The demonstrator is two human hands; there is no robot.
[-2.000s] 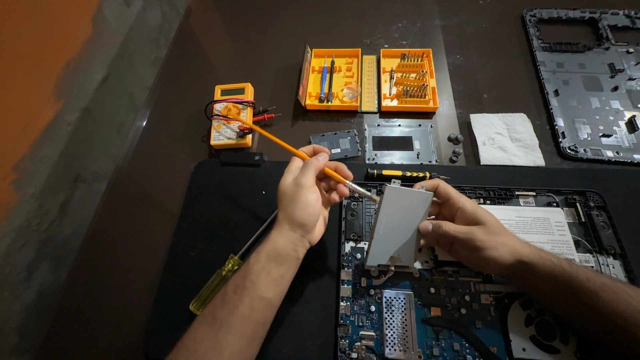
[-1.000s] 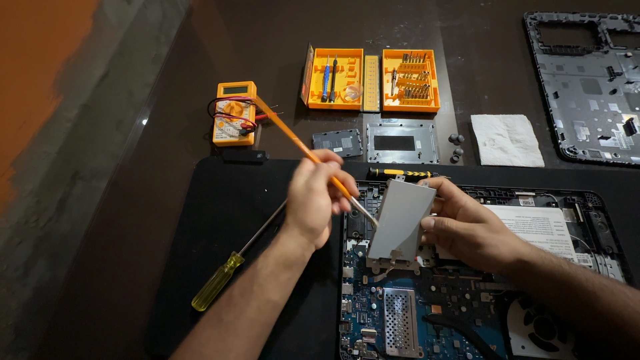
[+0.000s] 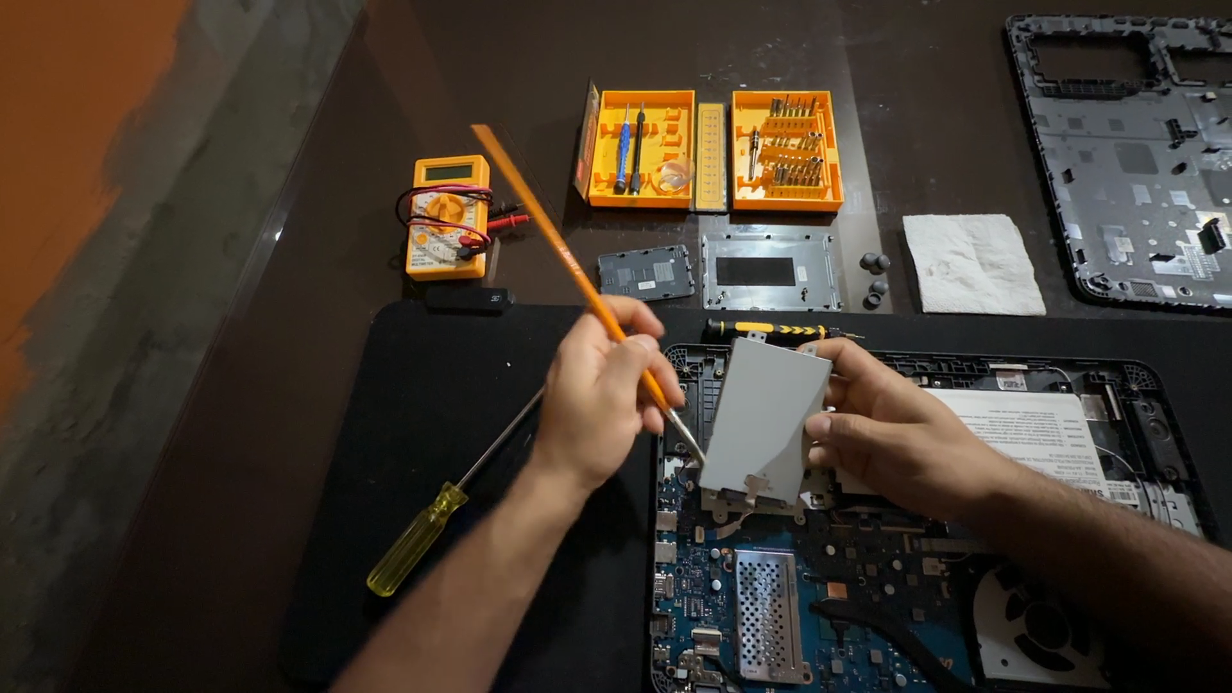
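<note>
My left hand (image 3: 606, 404) grips a thin orange-handled brush (image 3: 563, 252), its metal ferrule slanting down to the lower left edge of a flat grey drive in a metal bracket (image 3: 767, 423). My right hand (image 3: 890, 423) pinches that drive by its right edge and holds it tilted over an opened laptop. A thin ribbon cable (image 3: 736, 525) is at the drive's lower end. Below are the blue circuit board (image 3: 717, 602), a perforated metal shield (image 3: 767, 616) and a fan (image 3: 1035, 621). The white-labelled battery (image 3: 1030, 433) lies partly behind my right hand.
A yellow-handled screwdriver (image 3: 419, 539) lies on the black mat (image 3: 385, 414). Beyond are an orange multimeter (image 3: 448, 219), an orange bit case (image 3: 787, 202), two cover plates, rubber plugs, a folded white tissue (image 3: 974, 265), a laptop cover (image 3: 1136, 173) and a black-and-yellow precision screwdriver (image 3: 770, 329).
The brush in my left hand has swung steeper, and its tip has moved from the drive's upper left side down to its lower left edge. My right hand keeps its hold on the drive.
</note>
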